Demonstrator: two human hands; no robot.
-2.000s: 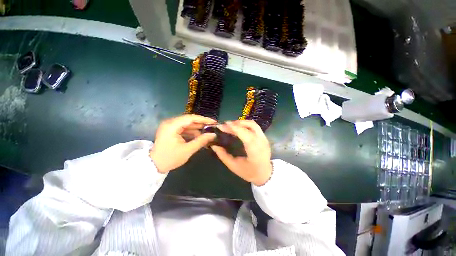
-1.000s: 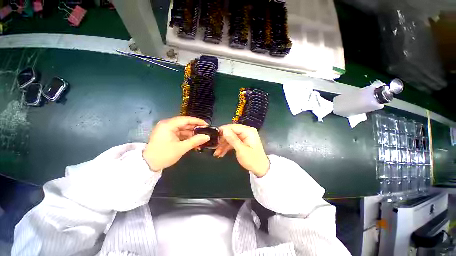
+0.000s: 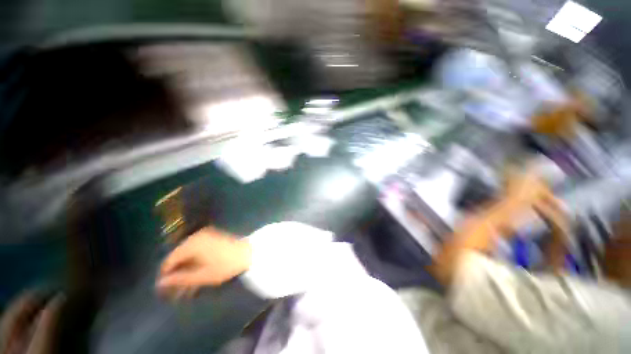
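The whole view is blurred. My right hand (image 3: 200, 261) is left of centre over the green bench (image 3: 142, 294), its fingers slightly apart and pointing left, with nothing visible in it. My left hand (image 3: 31, 323) is a blur cut off at the lower left edge; a dark patch shows at its fingers, but what it holds cannot be told. The short stack of display modules (image 3: 192, 206), with its gold edge, stands just beyond my right hand. A dark upright blur, perhaps the long stack (image 3: 88, 225), is farther left.
White wipes (image 3: 266, 157) lie by the pale rail (image 3: 156, 160). A clear tray (image 3: 387, 148) is blurred beyond them. Another person's hand (image 3: 522, 204) and sleeve (image 3: 533, 297) are at the right, among blurred items. A large dark mass with a pale tray fills the upper left.
The view has swung to the right and blurred. My hands, together at the watch part before, are now apart. Another person's arm has come into view at the right.
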